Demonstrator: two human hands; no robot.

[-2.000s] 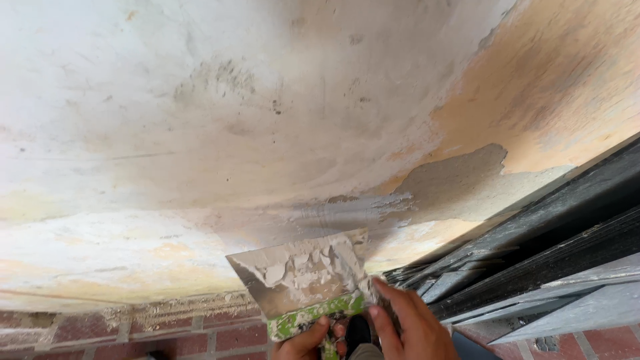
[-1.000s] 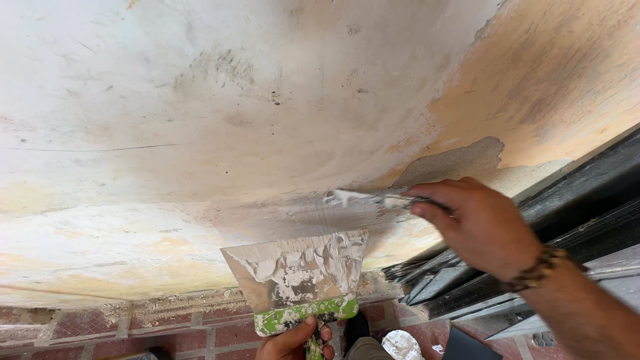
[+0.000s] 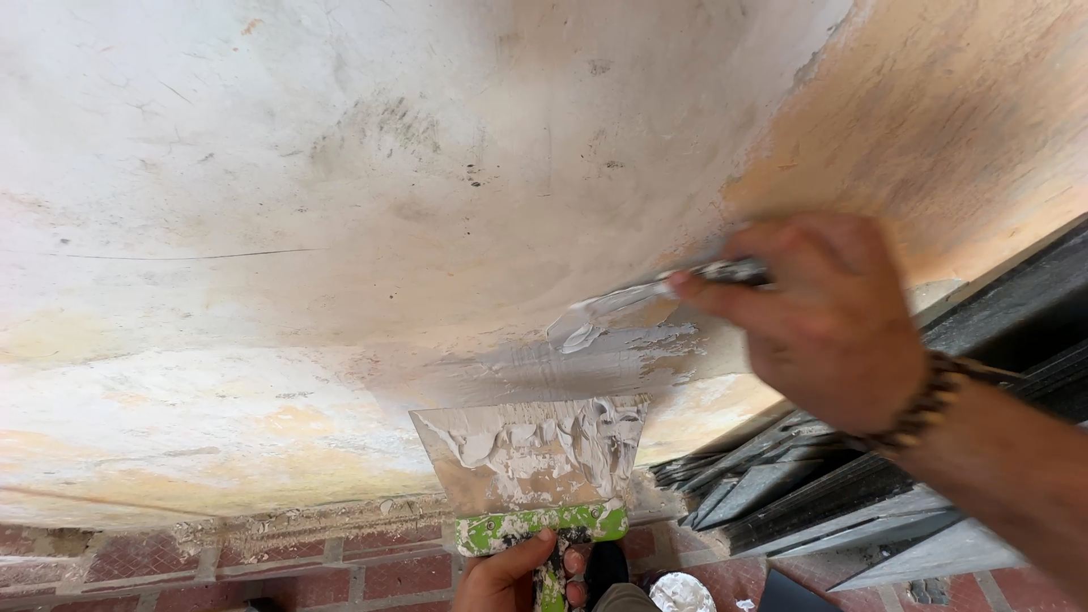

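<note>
At the bottom centre my left hand (image 3: 518, 574) grips the green handle of a wide putty knife (image 3: 544, 467), whose metal blade carries smeared white filler. The blade's far edge is close to the wall. My right hand (image 3: 829, 319), slightly blurred, is closed around the dark handle of a narrower putty knife (image 3: 616, 299). White filler sits near that knife's tip, which is at the wall (image 3: 476, 221) over a greyish patch of spread filler (image 3: 544, 365). The wall is stained, with an orange area on the right.
Dark and grey panels (image 3: 816, 501) lean against the wall at the lower right. Red brick paving (image 3: 408, 578) runs along the wall's foot. An open container of white material (image 3: 682, 592) stands near my shoe (image 3: 606, 565), beside a dark flat object (image 3: 795, 595).
My right hand has come up from beside the wide putty knife to the wall, the narrow knife in it. Over the last second it has moved farther up the wall.
</note>
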